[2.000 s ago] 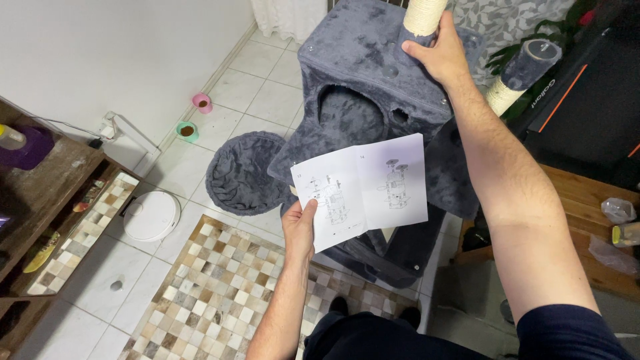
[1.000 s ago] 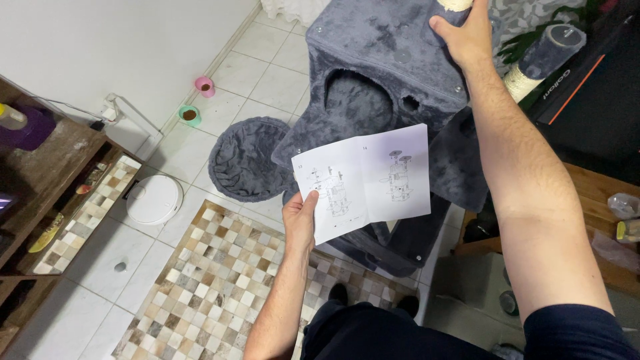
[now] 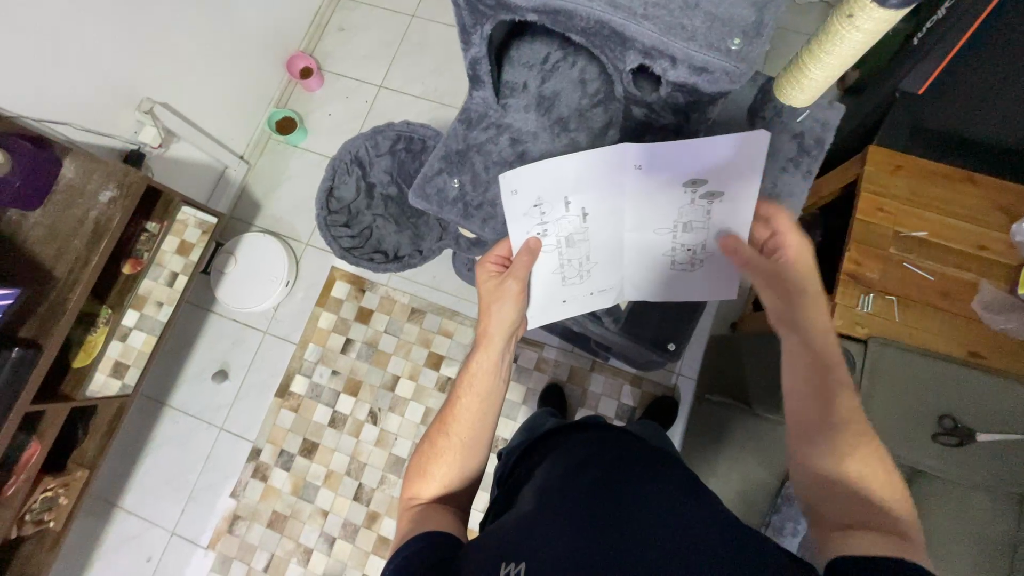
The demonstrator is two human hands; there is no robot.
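Observation:
My left hand (image 3: 506, 280) pinches the left edge of a white instruction sheet (image 3: 632, 240), its thumb over a printed assembly diagram. At the sheet's right edge is my right hand (image 3: 772, 260), slightly blurred, with the thumb in front of the paper and the fingers behind. Behind the sheet stands a grey plush cat tree (image 3: 560, 104) with a large round opening and a small hole. A round plush basket (image 3: 380, 200) is on its left side. To its upper right rises a rope-wrapped post (image 3: 836, 52). The sheet hides part of the cat tree.
Screws and a hex key (image 3: 892, 306) lie on a wooden table (image 3: 936, 240) at right. Scissors (image 3: 960, 432) rest on a grey cushion. A robot vacuum (image 3: 254, 272), two food bowls (image 3: 288, 126) and a patchwork rug (image 3: 360, 400) are on the tiled floor; a wooden shelf stands left.
My right hand has let go of the rope-wrapped post at the top of the cat tree and come down to the sheet's right edge. My left hand still holds the sheet.

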